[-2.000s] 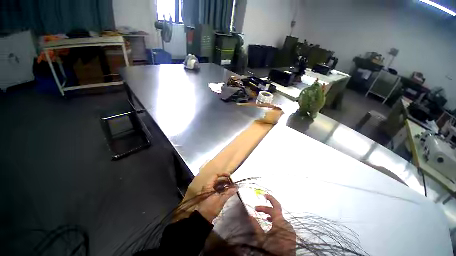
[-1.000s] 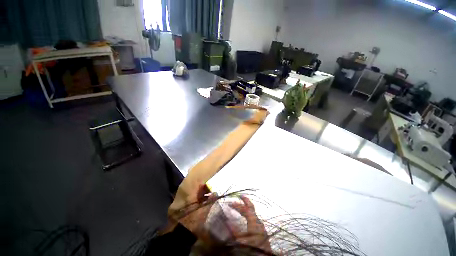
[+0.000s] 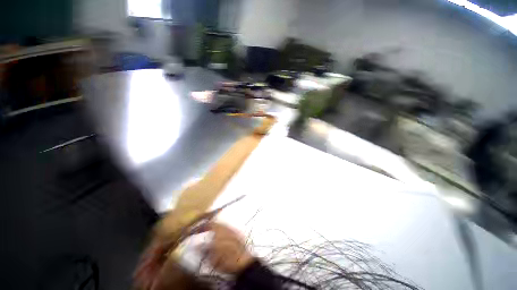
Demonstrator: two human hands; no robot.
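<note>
The large white sheet (image 3: 340,198) covers the near right part of the table. Brown kraft paper (image 3: 218,173) runs as a long strip along its left edge. My right hand (image 3: 228,248), with a dark sleeve behind it, is low in the picture at the sheet's near left corner. My left hand (image 3: 152,265) is blurred at the lower left, over the brown paper. A small white patch (image 3: 194,253) shows between my hands; I cannot tell whether it is held. Thin dark strands cross in front. The fingers are smeared by motion.
The shiny metal table (image 3: 195,133) extends away to the left of the brown paper. Dark items (image 3: 235,99) and a green object (image 3: 313,102) stand farther off. A dark stool-like frame (image 3: 71,144) is on the floor at left.
The view has swung right and blurred, so the scene sits farther left. My hands are lower left in the picture and farther apart. The yellow at the sheet corner no longer shows.
</note>
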